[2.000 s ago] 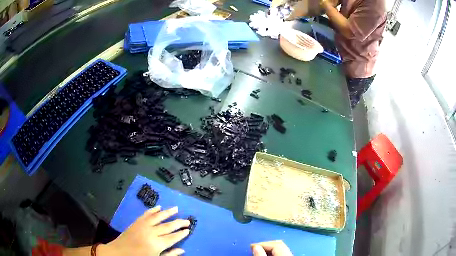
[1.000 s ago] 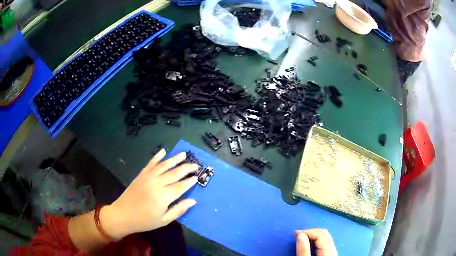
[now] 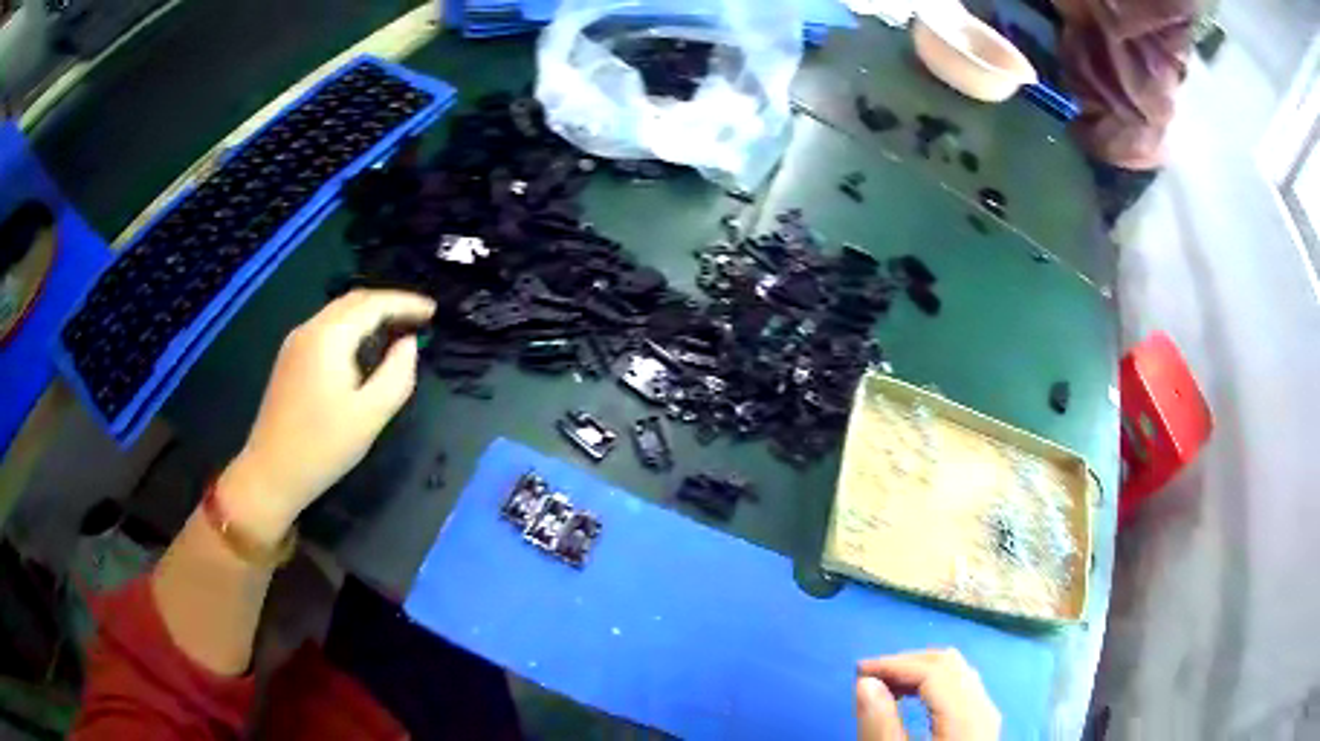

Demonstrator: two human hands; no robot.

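Note:
My left hand (image 3: 330, 398) is at the left edge of the large heap of black plastic housings (image 3: 507, 275), its fingers curled around a black housing (image 3: 382, 345). My right hand (image 3: 927, 692) is at the bottom edge, partly cut off, over the right part of the blue sheet (image 3: 695, 608); its thumb and index finger are bent towards each other, and I cannot tell whether a tiny part is between them. A short row of black units (image 3: 553, 520) lies on the sheet's upper left part. A smaller heap of black inserts (image 3: 796, 333) lies beyond the sheet.
A tan parts tray (image 3: 955, 507) with tiny silvery bits touches the sheet's far right side. A filled blue sheet (image 3: 232, 239) lies at the left. A clear plastic bag (image 3: 666, 87) stands behind the heaps. A pink bowl (image 3: 967, 55), a person's sleeve (image 3: 1129, 73) and a red stool (image 3: 1161, 420) are farther right.
My left hand has left the short row of units, moved up and left to the big heap and taken hold of a housing. My right hand stays low at the sheet.

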